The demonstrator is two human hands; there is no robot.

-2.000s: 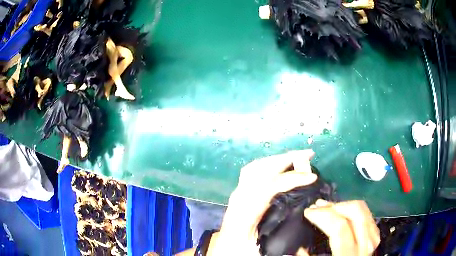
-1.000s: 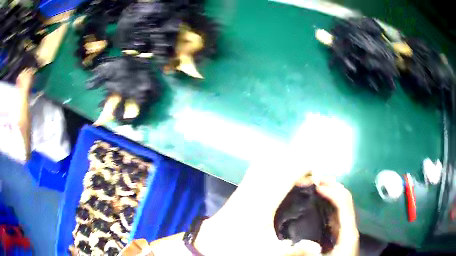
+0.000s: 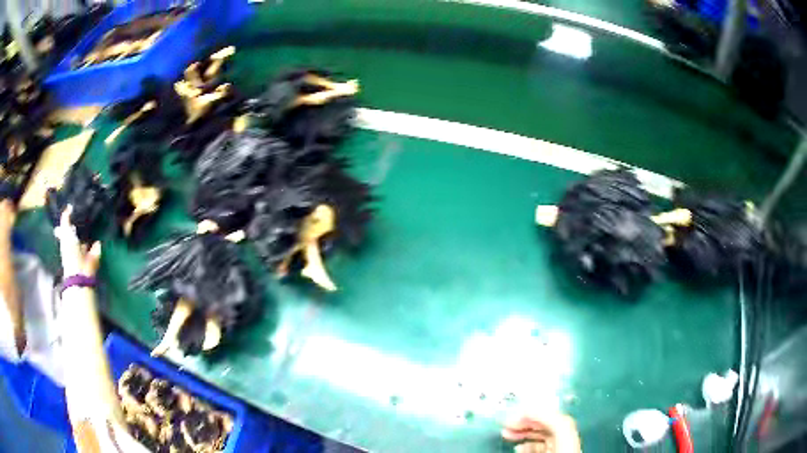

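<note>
My left hand (image 3: 78, 246) is stretched out to the far left, a purple band on its wrist. Its fingers are spread and overlap the near side of a black cloaked figure piece (image 3: 81, 199); no closed grip shows. My right hand (image 3: 541, 433) is cut off by the bottom edge, fingers bent; whether it holds anything is hidden. Several black jagged figures with tan limbs lie on the green bench (image 3: 425, 283) at left, the nearest one (image 3: 199, 283) close to the front edge. Two more black figures (image 3: 615, 230) lie at right.
A white glue bottle (image 3: 644, 427), a red stick (image 3: 680, 432) and a white crumpled tissue (image 3: 719, 387) lie at lower right by black cables. A blue crate (image 3: 232, 409) of small figures stands below the bench edge. A blue bin (image 3: 150, 66) and cardboard (image 3: 55, 168) are at left, beside another person's arm.
The view has swung up and left. My left hand has left the black piece held at the front and moved far left. That piece no longer shows; my right hand is mostly out of view.
</note>
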